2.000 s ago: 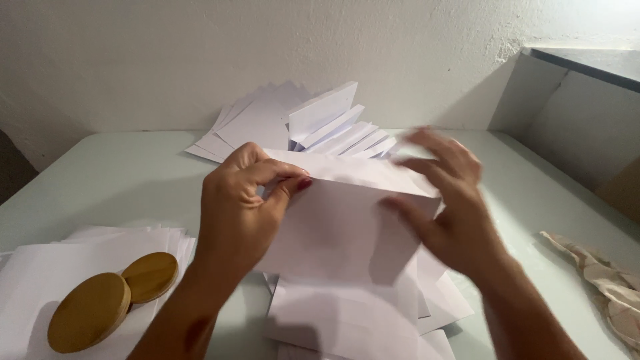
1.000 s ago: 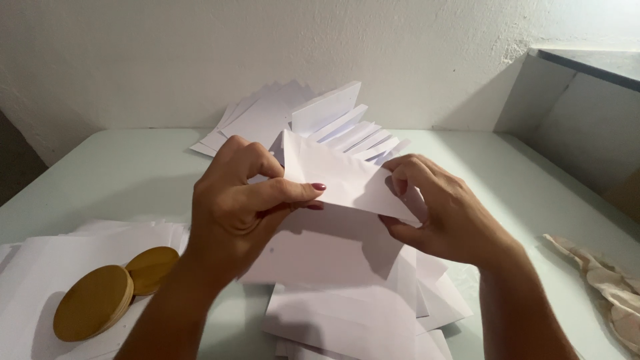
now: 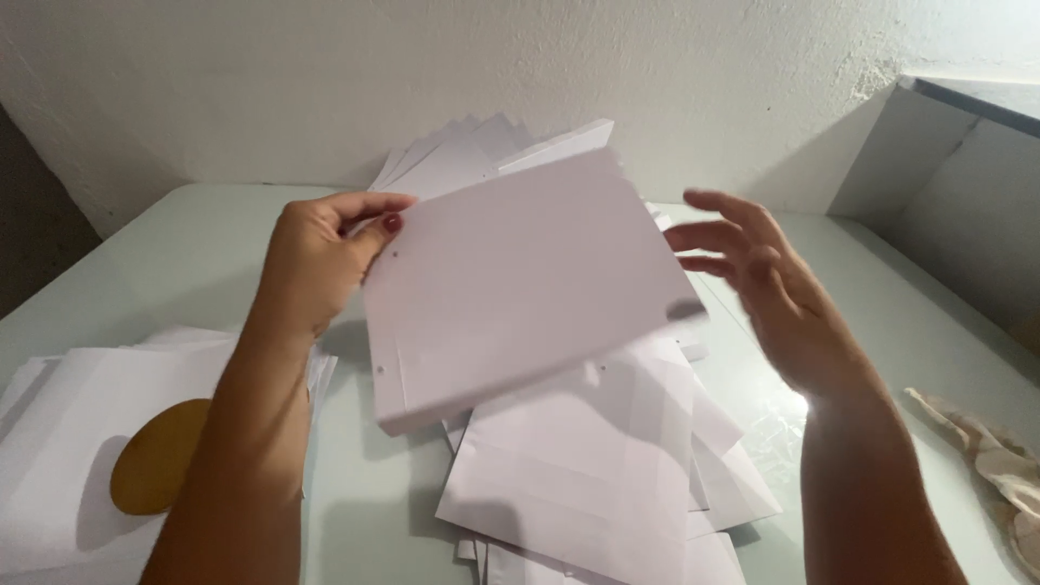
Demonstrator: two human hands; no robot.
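Observation:
My left hand (image 3: 333, 252) pinches the upper left corner of a folded white paper piece (image 3: 528, 284), with the thumb in front. The piece is tilted, with a narrow folded edge along its bottom and small holes near its left side. At its right edge, my right hand (image 3: 756, 276) has its fingers spread and grips nothing; whether a fingertip touches the paper cannot be told. Below the held piece lies a loose pile of creased white paper sheets (image 3: 577, 471). Behind it, more folded white paper pieces (image 3: 569, 146) stand beside fanned white sheets (image 3: 447, 158).
On the left, a round golden-brown disc (image 3: 162, 463) rests on a stack of white paper (image 3: 49, 455), partly behind my left forearm. A crumpled beige cloth (image 3: 999, 471) lies at the right edge. A wall (image 3: 569, 65) bounds the pale table (image 3: 236, 236) at the back.
The flap at the paper's top, held in both hands a second ago, no longer faces me; a broad flat face shows. My right hand has let go and moved to the right with its fingers spread.

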